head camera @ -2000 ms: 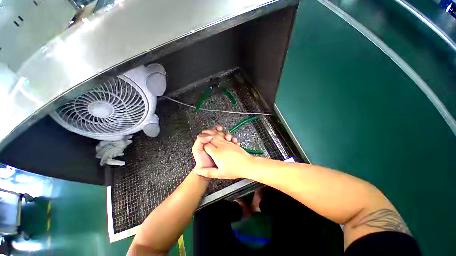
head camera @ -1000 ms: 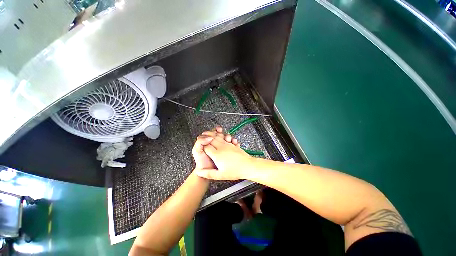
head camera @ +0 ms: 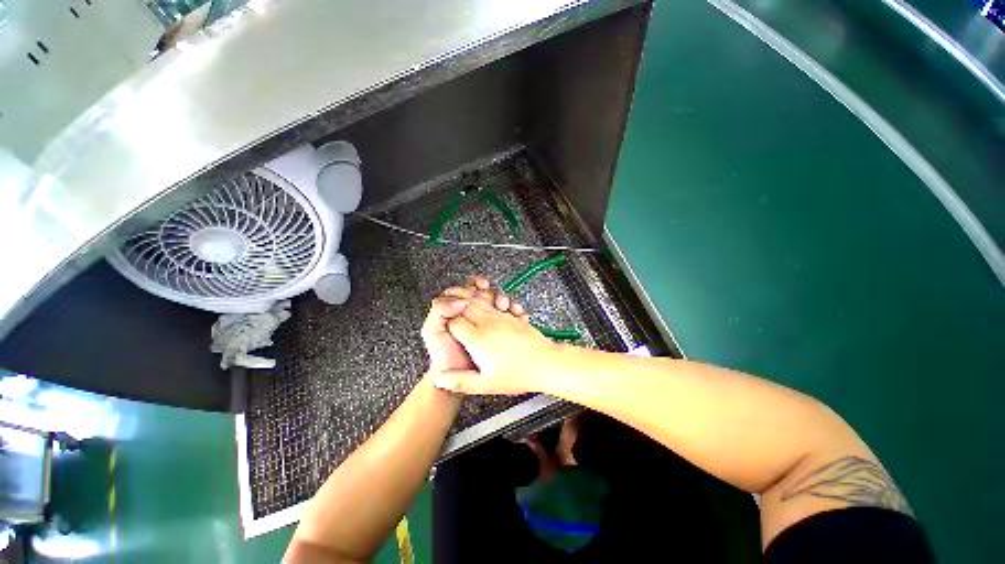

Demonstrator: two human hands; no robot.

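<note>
My left hand (head camera: 441, 339) and my right hand (head camera: 501, 350) are clasped together over the front part of the wire mesh tray (head camera: 320, 386). The fingers are interlaced, and no tool or part shows in them. Green-handled cutters (head camera: 510, 209) lie with handles spread on the mesh behind my hands. A second pair, with one handle (head camera: 535, 272) behind and one beside my right hand, lies partly hidden by the hands. Tiny shiny bits cover the mesh.
A white fan (head camera: 226, 242) lies at the left inside the metal hood (head camera: 276, 77). A crumpled whitish bundle (head camera: 251, 334) is below it. A thin pale cable (head camera: 485, 243) crosses the mesh. The green conveyor belt (head camera: 771, 242) runs along the right.
</note>
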